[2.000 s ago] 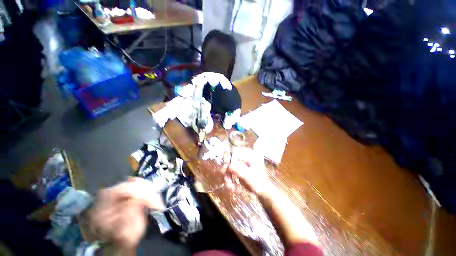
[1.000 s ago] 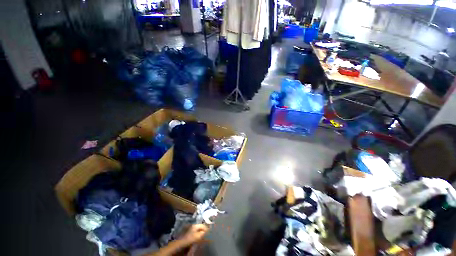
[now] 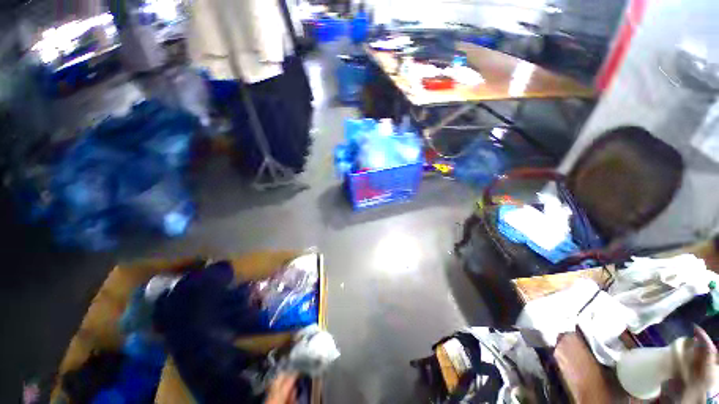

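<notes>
My left hand (image 3: pixel 284 388) is small, blurred and cut off by the bottom edge, at the cardboard box (image 3: pixel 322 296). Crumpled whitish material (image 3: pixel 315 349) lies just above it; I cannot tell whether the hand grips it. My right hand (image 3: pixel 698 367) is blurred at the far right edge, over the table corner. It is beside a pale, rounded white thing (image 3: pixel 642 371); its grip is unclear. White cloth pieces (image 3: pixel 666 280) are heaped on the table. Black and white scraps (image 3: pixel 504 359) lie below the table edge.
The box holds dark cloth and blue plastic. A dark chair (image 3: pixel 627 185) stands behind the table, with white and blue items on its seat. A blue basket (image 3: pixel 386 185) of plastic bags is on the floor. Blue bags (image 3: pixel 126 177), a garment rack (image 3: pixel 264 118) and another table (image 3: pixel 504 75) stand farther back.
The view swung left from the brown table to the boxes, then partly back right. My left hand went from beside the table to the box. My right hand, out of view one second ago, shows again.
</notes>
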